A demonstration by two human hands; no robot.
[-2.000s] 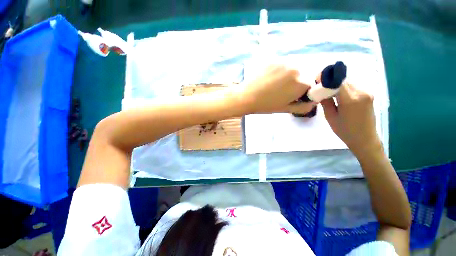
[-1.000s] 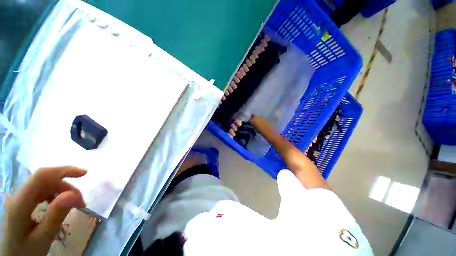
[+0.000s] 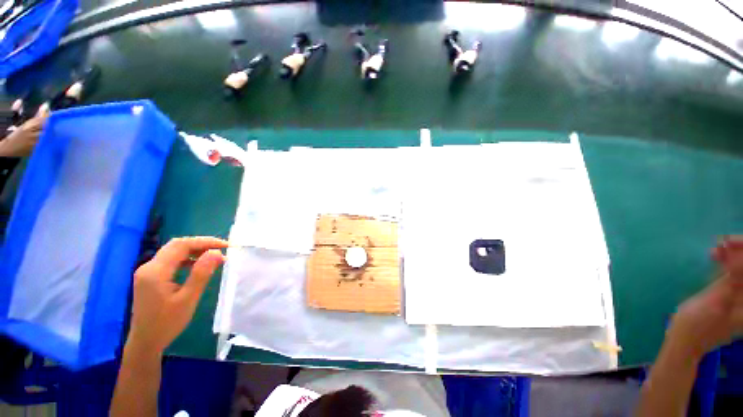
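Observation:
My left hand [image 3: 175, 281] is over the covering's left edge, beside the blue tray, with thumb and fingers slightly apart and nothing visible between them. My right hand [image 3: 713, 297] is blurred at the right edge of the picture; whether it holds anything cannot be told. A black holding block [image 3: 488, 256] with a hollow lies on the white board [image 3: 505, 195]. Left of it, a small round white disc [image 3: 356, 256] lies on the dark-stained cardboard pad [image 3: 330, 289].
Several black-and-beige figures [image 3: 373, 63] lie on the dark green belt [image 3: 554, 89] behind the table. The blue tray [image 3: 134, 212] with pale lining stands at left. White items with red marks [image 3: 213, 155] lie beside it. Another person's hand [image 3: 24, 137] is at the left edge.
The view has swung back from the floor crates to the table. My right hand has left the crate and is raised at the right. My left hand is now near the tray.

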